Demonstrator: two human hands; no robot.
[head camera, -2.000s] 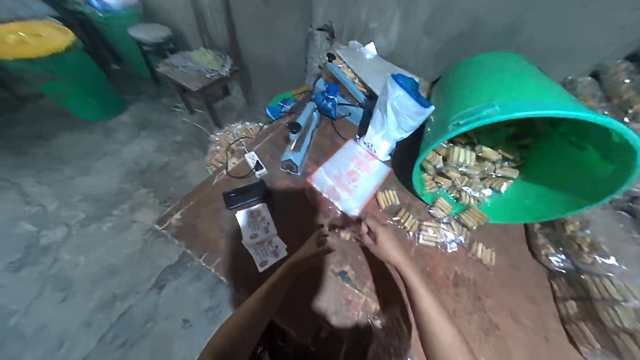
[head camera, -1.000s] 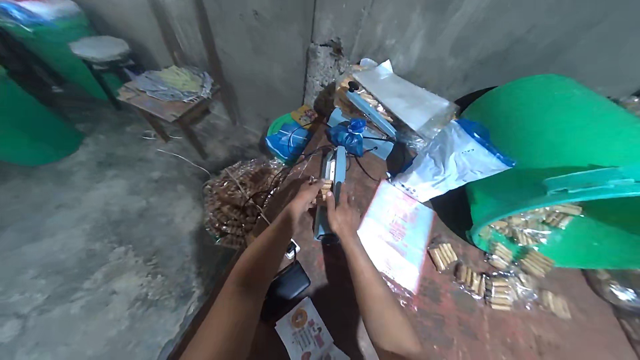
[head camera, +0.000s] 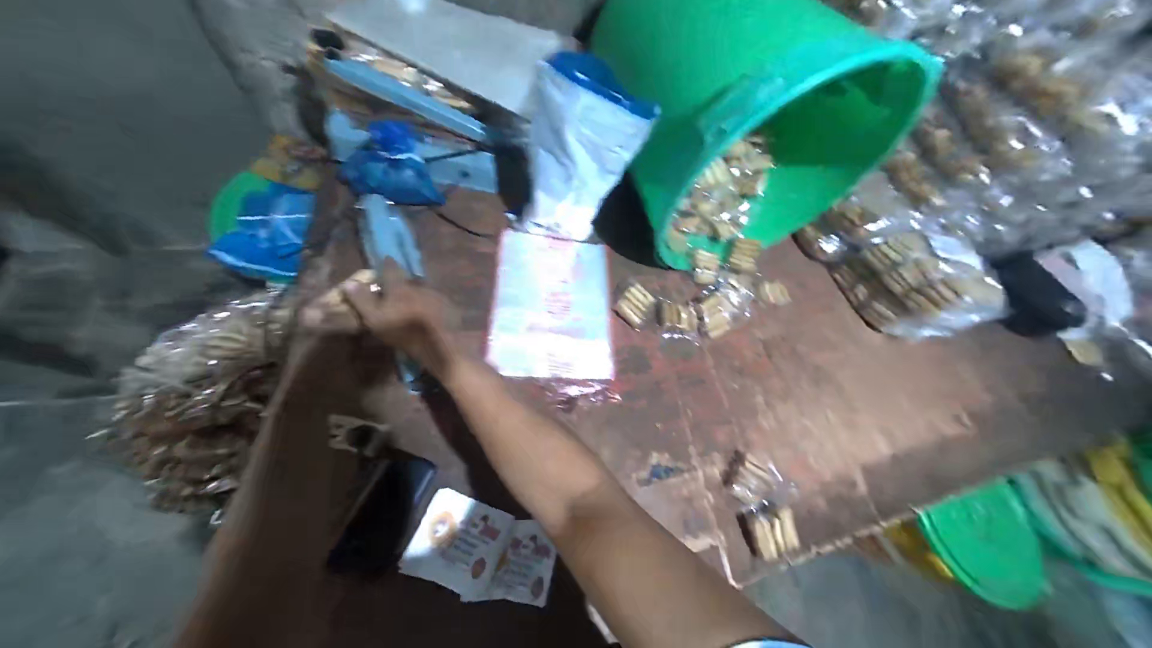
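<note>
My left hand (head camera: 328, 310) and my right hand (head camera: 400, 310) are together at the left edge of the wooden table, beside a blue impulse sealer (head camera: 389, 236). A small packet of stick-shaped snacks (head camera: 346, 290) is between my hands; blur hides the exact grip of each. A stack of printed plastic bags (head camera: 551, 306) lies right of my hands. Small snack packets (head camera: 635, 304) lie near the mouth of a tipped green plastic tub (head camera: 720, 117), which holds more of them. Two printed paper labels (head camera: 477, 549) and a black case (head camera: 382, 513) are below my hands.
A large clear bag of packets (head camera: 202, 405) stands left of the table. A blue-and-white plastic bag (head camera: 585, 144) and a knotted blue bag (head camera: 391, 166) are at the back. Filled clear bags (head camera: 1008, 135) pile up at the right. Two packets (head camera: 765, 508) lie near the front edge.
The view has swung right. My hands were low on the table two seconds ago, then over the sealer with a packet; now they are at the table's left edge beside the sealer.
</note>
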